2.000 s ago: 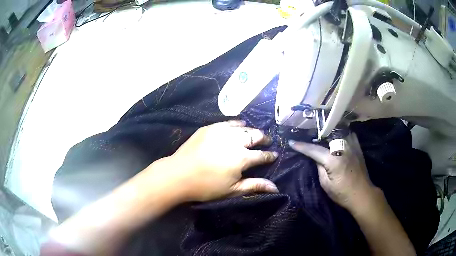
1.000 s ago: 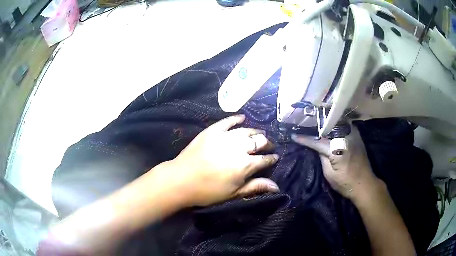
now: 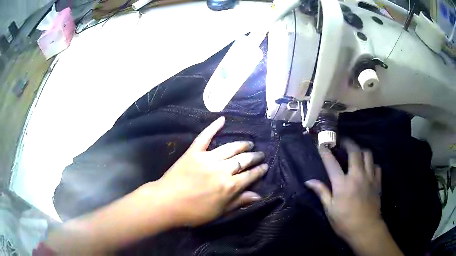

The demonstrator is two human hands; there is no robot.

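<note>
The dark garment (image 3: 145,135) covers much of the table and lies under the needle area of the white sewing machine (image 3: 400,75). Pale stitch lines and thin loose threads show on it. My left hand (image 3: 210,175), with a ring on one finger, lies flat on the cloth left of the seam, fingers apart. My right hand (image 3: 350,195) is over the cloth at the right, fingers spread, slightly blurred, its index fingertip by the low white-capped dial (image 3: 327,138). The presser foot is too dark to make out clearly.
The white lamp paddle (image 3: 225,75) hangs left of the machine head. A pink tissue box (image 3: 56,34) stands at the table's far left corner. A dark blue round object (image 3: 221,4) is at the back edge. Whitish cloth (image 3: 25,227) shows at the lower left.
My right hand has drawn back from beside the needle, and its fingers have spread. My left hand has shifted down and slightly left, with the thumb more apart. The machine sits further left in view.
</note>
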